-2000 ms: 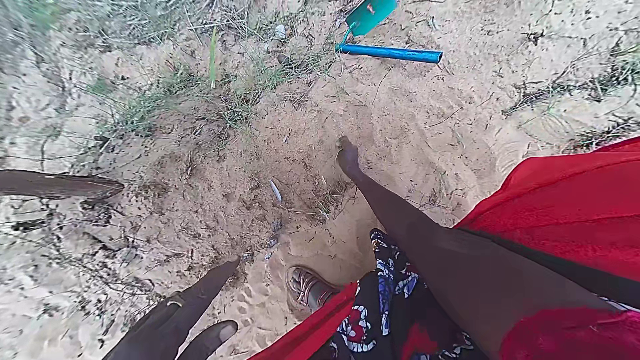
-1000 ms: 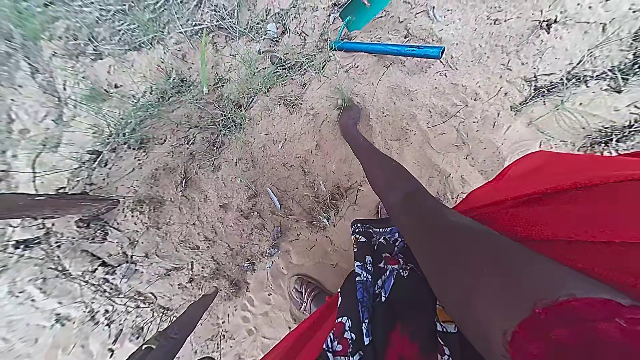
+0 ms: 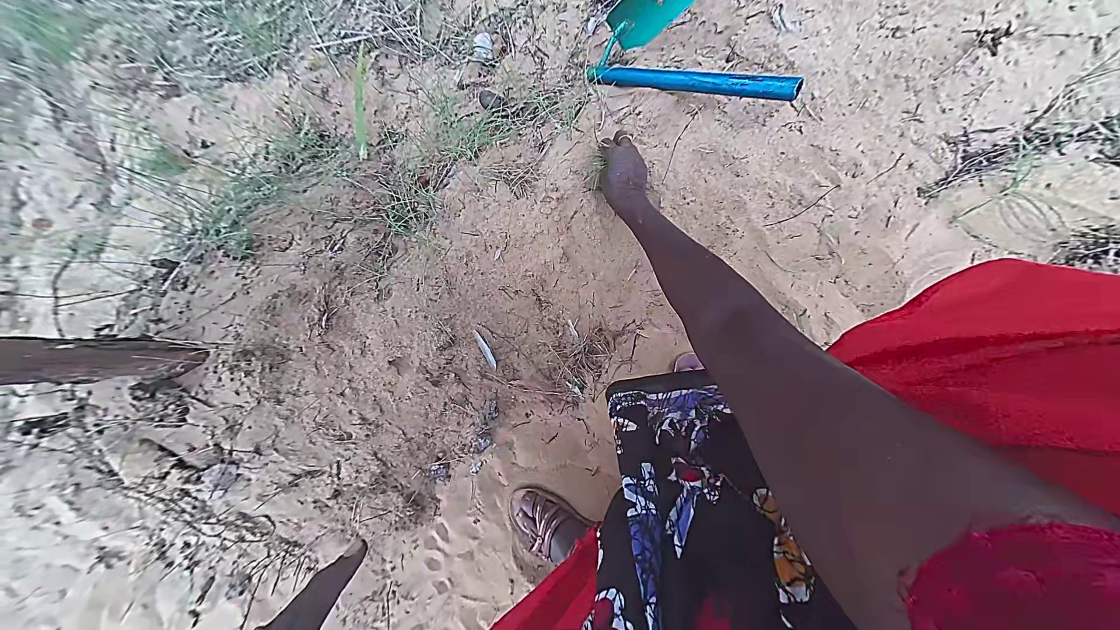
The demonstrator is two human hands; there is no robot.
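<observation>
My right hand reaches down to the sand with its fingers curled around thin green grass blades, just below a hoe. That hoe has a green metal blade and a blue tubular handle, and it lies on the ground at the top. Of my left hand, only a dark finger part shows at the bottom edge, over the sand; the rest is out of view, and nothing held can be seen.
A wooden post or log juts in from the left edge. Grass tufts grow at upper left. A sandalled foot stands below centre, beside patterned cloth and red cloth. Dry twigs lie at right.
My left hand, whose spread fingers showed two seconds ago, has drawn down mostly out of view. My right hand has moved a little up, closer to the hoe handle, and grass now shows beside its fingers.
</observation>
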